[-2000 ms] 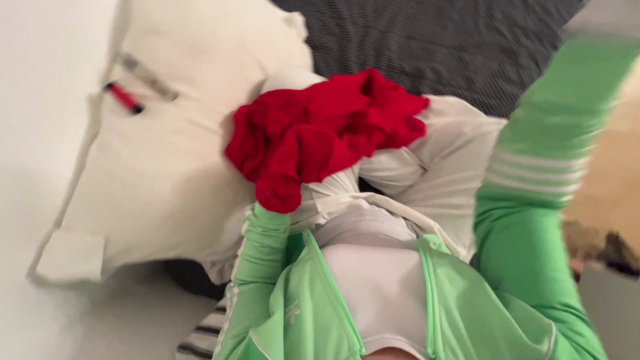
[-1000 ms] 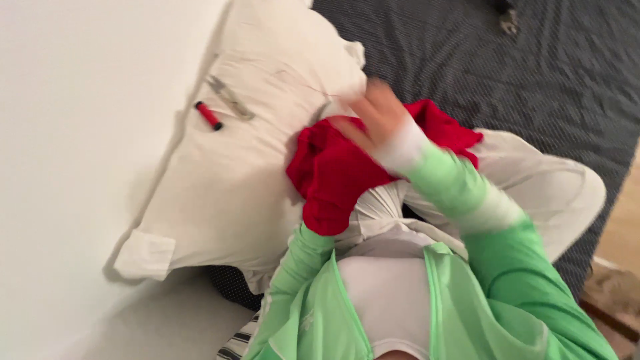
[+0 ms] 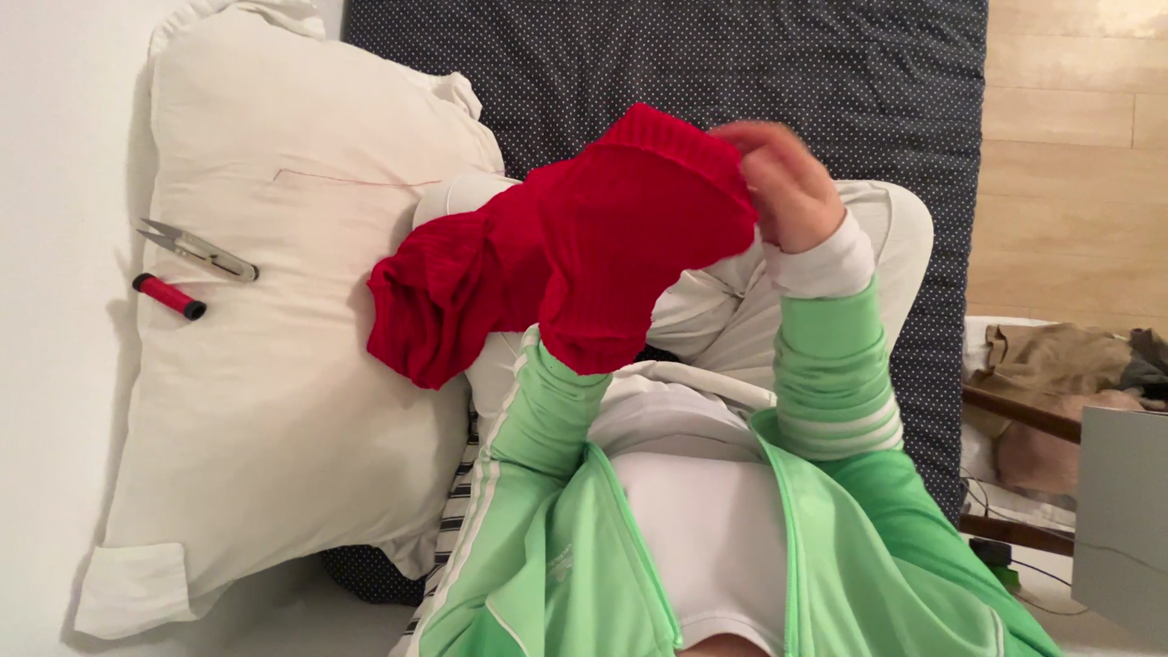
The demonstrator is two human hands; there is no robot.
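Note:
A red knitted garment [image 3: 639,210] with ribbed edges covers my left hand, which is inside it and hidden from sight; a green sleeve enters its lower opening. Another part of the knit drapes over my left knee. My right hand [image 3: 792,187], slightly blurred, has its fingertips at the ribbed upper right edge; whether they grip it is unclear. On the white pillow [image 3: 301,383] at the left lie metal thread snips [image 3: 199,248], blades apart, and a small spool of red thread [image 3: 170,297]. A thin reddish thread [image 3: 356,180] runs across the pillow toward my knee.
I sit cross-legged in white trousers on a dark dotted bedcover [image 3: 730,55]. A white wall [image 3: 55,228] borders the pillow. Right of the bed are a wooden floor [image 3: 1068,182], crumpled brown fabric [image 3: 1058,360], a wooden bar [image 3: 1022,412], cables and a pale panel [image 3: 1122,511].
The garment is raised above my lap, its ribbed edge upward. My right hand, far out at the upper right two seconds ago and over the knit one second ago, is at its right edge. The view has shifted.

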